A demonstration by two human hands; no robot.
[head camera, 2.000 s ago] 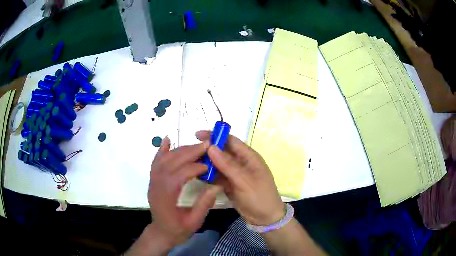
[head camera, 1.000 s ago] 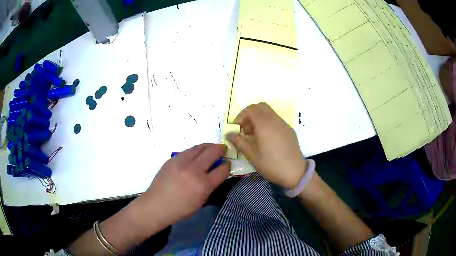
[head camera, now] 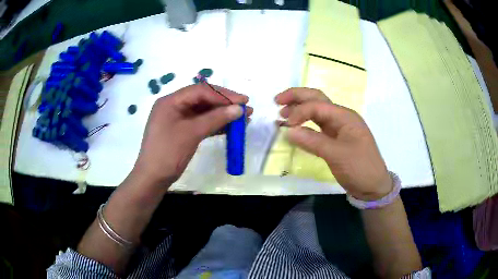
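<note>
My left hand (head camera: 183, 122) grips the top end of a blue battery cell (head camera: 236, 144) between thumb and fingers. The cell hangs upright over the front of the white board, and its thin dark and red lead wires (head camera: 217, 91) run up and left from the top. My right hand (head camera: 333, 133) is to the right of the cell, apart from it, with its fingers spread and curved. Whether a small piece is at its fingertips is too blurred to tell. A pale yellow sheet (head camera: 338, 82) with a black line lies partly under my right hand.
Blue cells (head camera: 76, 92) are heaped at left beside a pale tape roll (head camera: 35, 93). Dark green discs (head camera: 154, 86) lie on the white board (head camera: 262, 38). Spare yellow sheets (head camera: 431, 109) are fanned at right. A grey post (head camera: 181, 13) stands at the far edge.
Both hands were low over the yellow sheet's near corner. Now my left hand holds the cell upright and my right hand is apart from it, fingers spread. The camera view has shifted.
</note>
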